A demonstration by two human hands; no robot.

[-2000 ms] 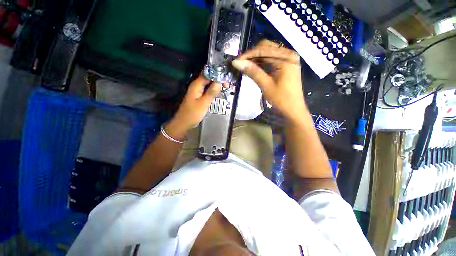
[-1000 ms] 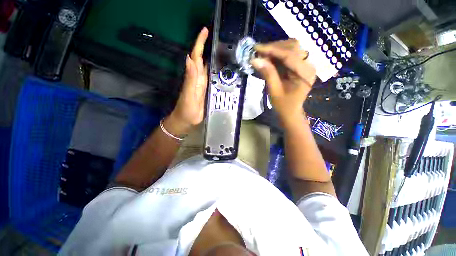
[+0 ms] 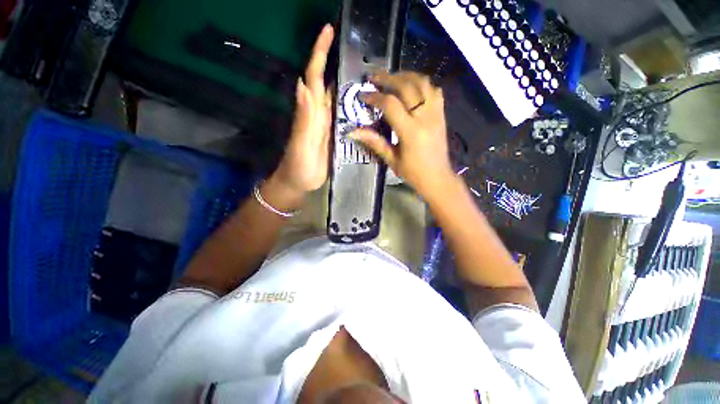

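The long lock panel housing (image 3: 357, 197) lies lengthwise in front of me, its hollow grey inside facing up and its near end by my lap. A round silver hub disc (image 3: 352, 104) sits at the panel's middle. My right hand (image 3: 410, 130) is over the disc from the right, thumb and fingers around its edge; whether the disc is fully down on the panel is hidden. My left hand (image 3: 309, 130) is flat along the panel's left side, fingers straight and pointing away, palm edge against the panel.
Blue crate (image 3: 47, 237) at left. A green mat (image 3: 229, 47) lies beyond it. A white board with rows of round parts (image 3: 493, 71), small silver rounds (image 3: 546, 134), thin pins (image 3: 511, 199) and a blue screwdriver (image 3: 561, 217) are at right. White handle rack (image 3: 655, 316) at far right.
The right hand lifted the silver disc off the panel, showing the round hub beneath, then brought it back over the same spot. The left hand let go of the disc and flattened beside the panel.
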